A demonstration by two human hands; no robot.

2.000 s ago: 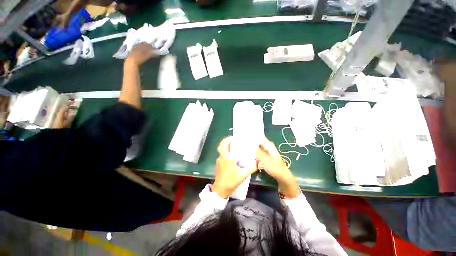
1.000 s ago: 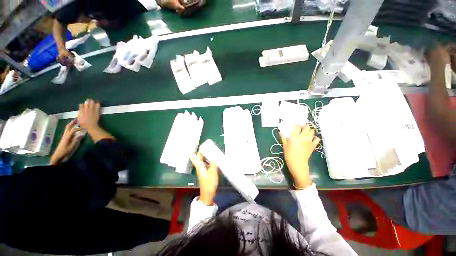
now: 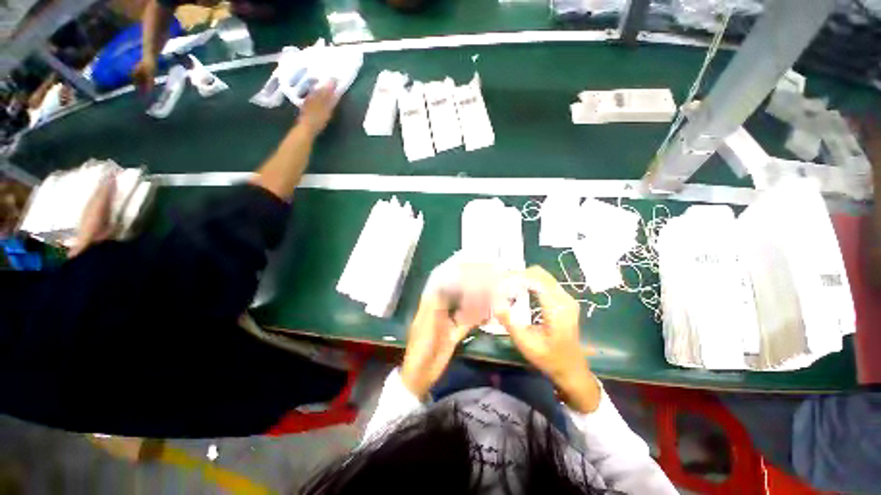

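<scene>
My left hand (image 3: 440, 307) and my right hand (image 3: 546, 324) are close together over the bench edge, fingers bent around a small white piece (image 3: 511, 290). Both hands are blurred, and the piece is mostly hidden by fingers. Just behind them lies the working pile of flat white cartons (image 3: 492, 232), its near end partly covered by my hands. To the right of it, white corded cards (image 3: 601, 242) lie among thin off-white cord loops (image 3: 638, 259). To the left stands a row of formed cartons (image 3: 381, 259) with pointed flaps.
Thick stacks of flat carton blanks (image 3: 710, 290) lie at right. A slanting grey post (image 3: 744, 87) rises behind them. Several white cartons (image 3: 442, 118) lie on the green conveyor beyond a pale rail (image 3: 386, 182). A dark-sleeved person's arm (image 3: 287, 160) reaches across the rail at left.
The slim white carton my left hand held is no longer clearly visible. My right hand has left the corded cards and come beside my left. More cartons stand in the conveyor group; the neighbour's arm reaches out.
</scene>
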